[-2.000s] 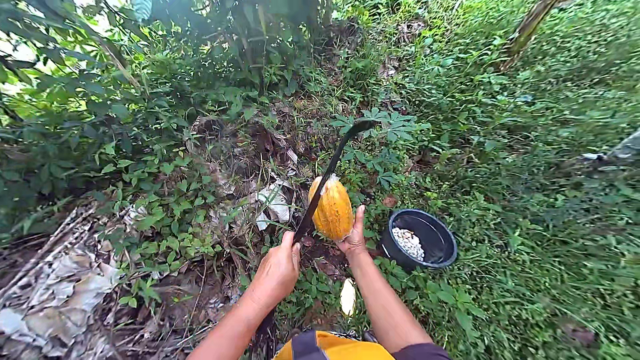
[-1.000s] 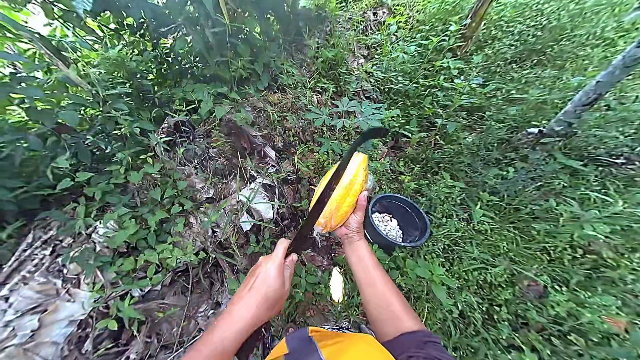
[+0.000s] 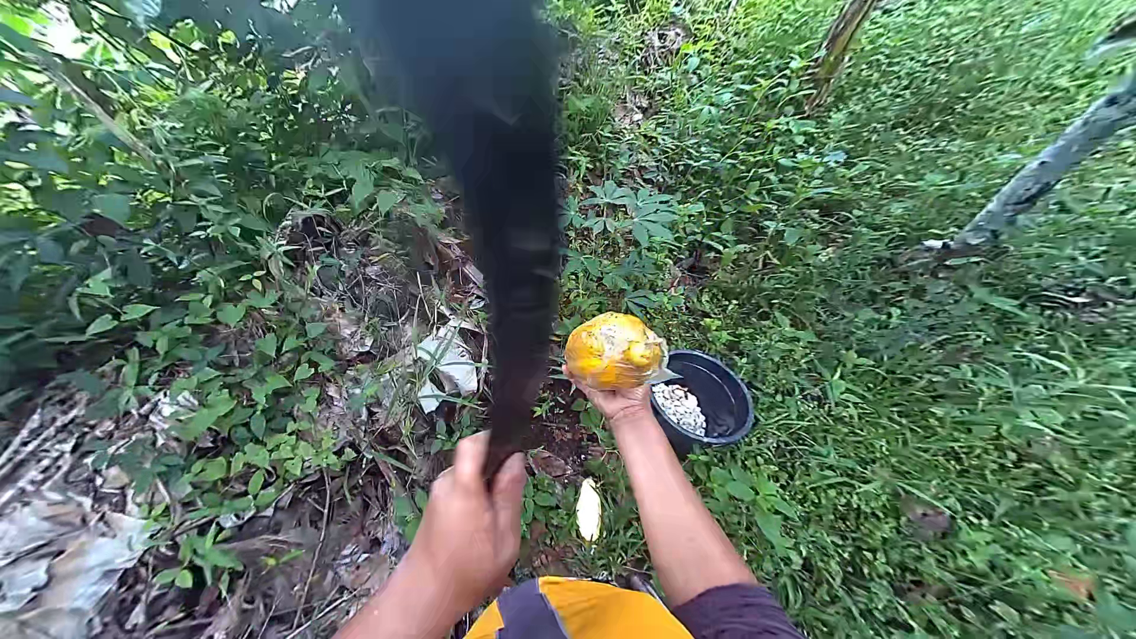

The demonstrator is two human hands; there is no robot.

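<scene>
My left hand [image 3: 475, 519] is closed round the grip of a dark machete [image 3: 524, 302]. Its blade stands raised before me, blurred, and hides part of the ground behind. A yellow cacao pod [image 3: 612, 352] rests in my right hand [image 3: 621, 401], to the right of the blade and apart from it, with one end turned towards me. Just beyond that hand is a black tub [image 3: 748, 417] holding whitish wet cacao beans [image 3: 680, 410]. A pale, elongated piece [image 3: 588, 510], perhaps cut husk, lies on the ground between my forearms.
Leafy undergrowth [image 3: 222, 311] rises at the left above dry leaves [image 3: 62, 550]. Grass [image 3: 932, 373] covers the ground at the right, where a slanting grey trunk or branch [image 3: 1038, 177] stands. Another brown stem [image 3: 839, 53] is at the top.
The machete was across the pod in both earlier frames; now its blade is lifted away and upright. The pod has been turned end-on in my right hand.
</scene>
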